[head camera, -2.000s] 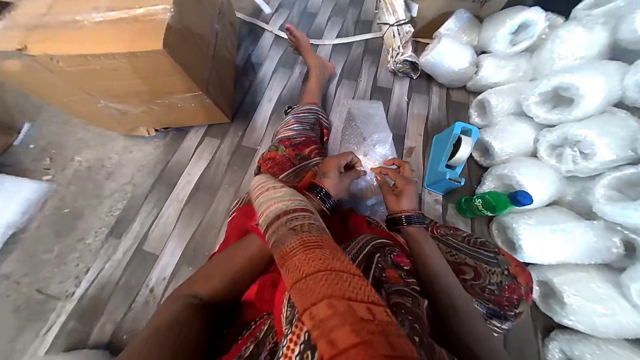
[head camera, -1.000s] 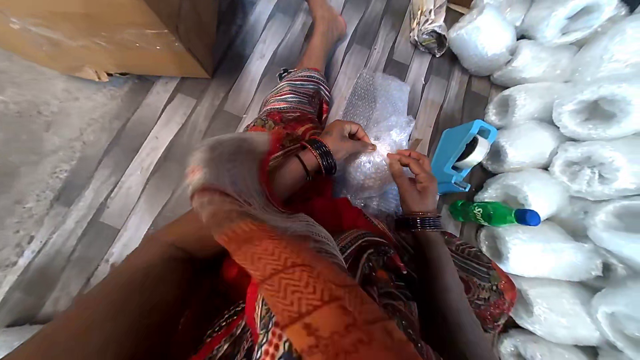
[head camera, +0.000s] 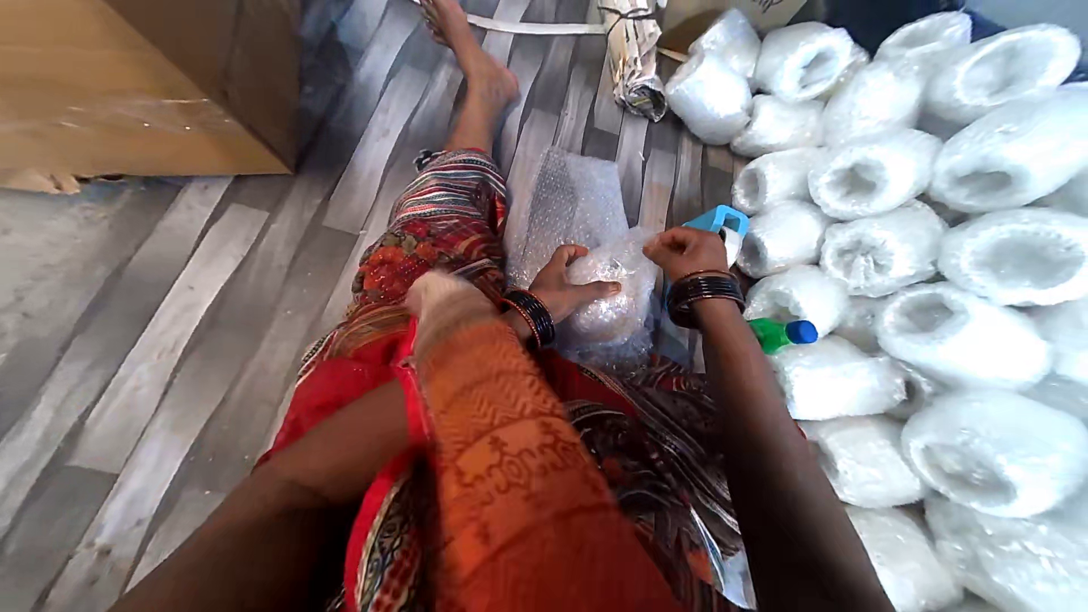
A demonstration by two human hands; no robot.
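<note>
A bundle of clear bubble wrap (head camera: 608, 293) lies on a bubble wrap sheet (head camera: 574, 191) between my legs; what is inside it cannot be made out. My left hand (head camera: 569, 285) grips the bundle's left side, fingers spread around it. At its upper right, my right hand (head camera: 687, 252) pinches a thin, clear edge or strip between thumb and fingertips. A blue tape dispenser (head camera: 721, 221) stands just behind my right hand, which partly hides it, with its tape roll (head camera: 731, 245) partly visible.
Many bubble-wrapped pieces (head camera: 960, 336) are piled along the right. A green bottle with a blue cap (head camera: 801, 331) lies beside my right forearm. A cardboard box (head camera: 144, 102) stands at upper left. Above are a tied newspaper roll (head camera: 631, 55) and a white strap (head camera: 544, 28).
My hands, close together before, are now farther apart. The left has opened out around the bundle's side, and the right has moved right, in front of the tape dispenser.
</note>
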